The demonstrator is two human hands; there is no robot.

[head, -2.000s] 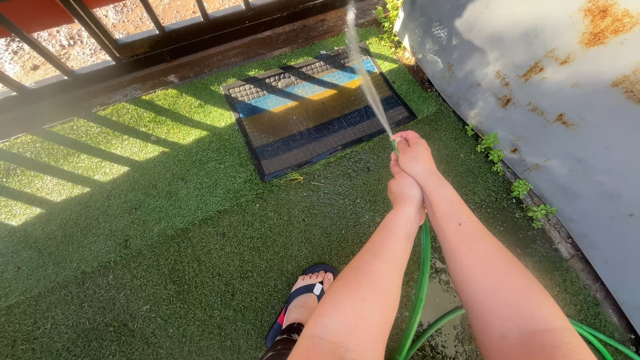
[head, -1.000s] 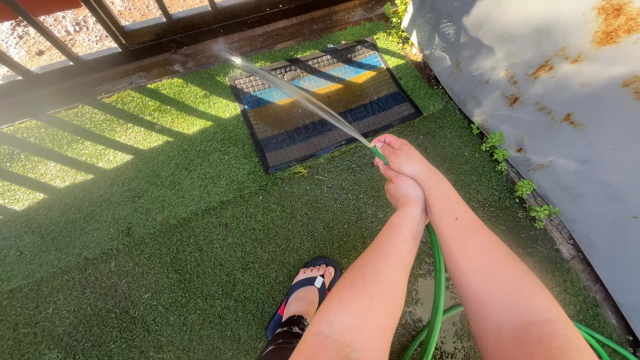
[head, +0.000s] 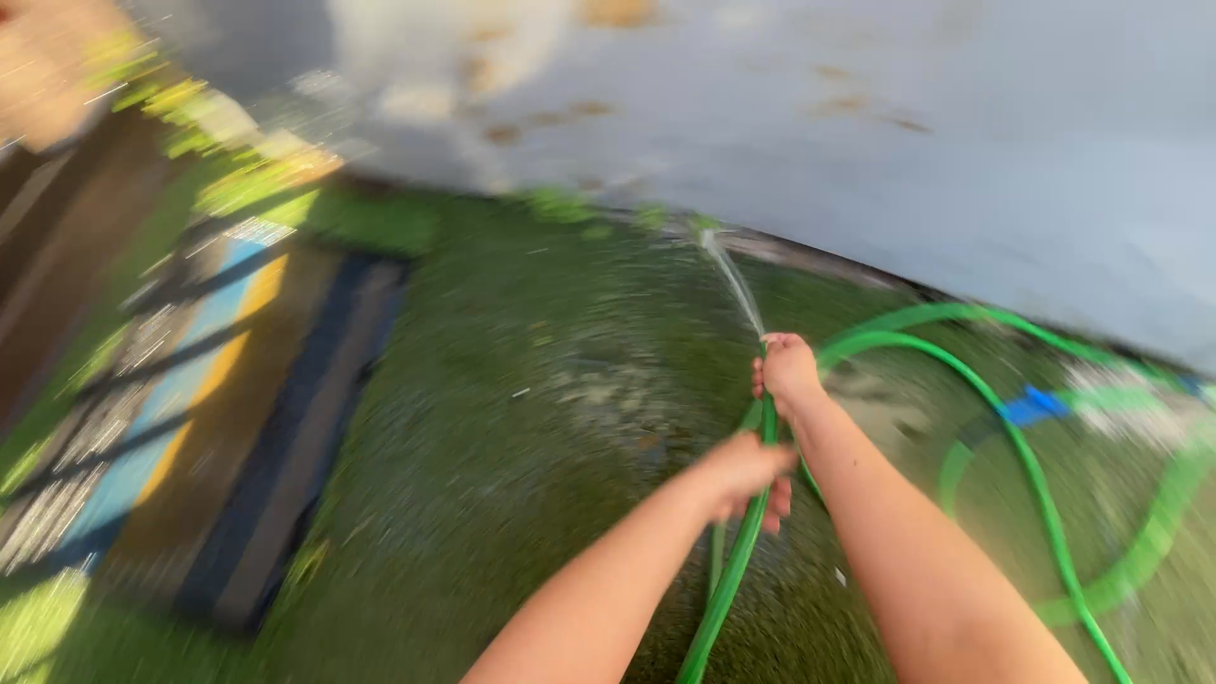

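My right hand (head: 788,373) grips a green garden hose (head: 736,570) close to its end, and water (head: 731,277) sprays from it toward the foot of the grey wall. Lower down, my left hand (head: 750,472) is at the same hose, its fingers partly spread and blurred; whether it grips the hose I cannot tell. On the artificial grass at the left lies a striped doormat (head: 256,380) in blue, yellow, brown and dark bands, with bar shadows across it.
A grey wall or sheet (head: 855,123) with rust stains borders the grass (head: 475,427), small green plants (head: 560,204) along its foot. More green hose loops lie at the right, by a blue hose fitting (head: 1035,407). A brown beam (head: 76,237) runs at the far left.
The view has swung right. The water jet now points at the foot of the wall instead of over the doormat. My hands, together before, are now apart along the hose.
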